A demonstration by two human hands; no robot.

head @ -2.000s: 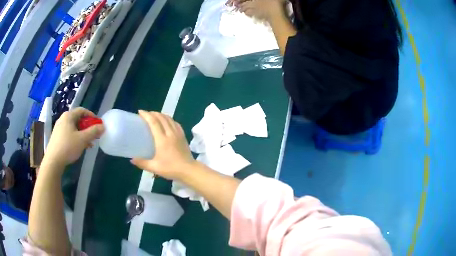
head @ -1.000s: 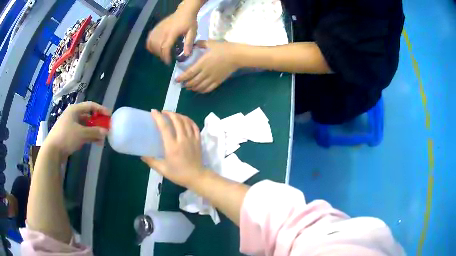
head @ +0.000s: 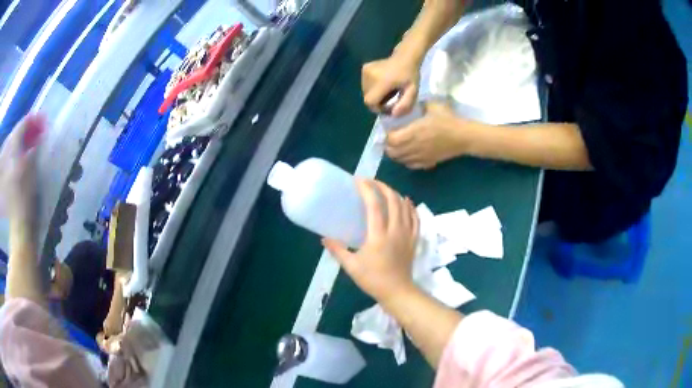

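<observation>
A translucent white refill bottle (head: 325, 198) is uncapped, its bare neck pointing to the upper left. My right hand (head: 383, 242) grips its base above the green bench. My left hand (head: 19, 170) is blurred at the far left edge, with the small red cap (head: 33, 132) at its fingertips. A white square-sided solvent bottle with a silver pump top (head: 330, 358) stands on the bench below the refill bottle. Crumpled white wiping cloths (head: 448, 235) lie to the right of my right hand.
Another person's hands (head: 425, 136) hold a similar dispenser bottle at its top and body. A clear plastic bag with white pieces (head: 493, 64) lies beside them. Trays of small dark parts (head: 173, 186) and tan parts (head: 201, 83) sit across the bench. Another person is at lower left.
The red cap has come off the refill bottle, and my left hand has moved far left with it. The view has shifted. The other person has taken hold of the second dispenser bottle.
</observation>
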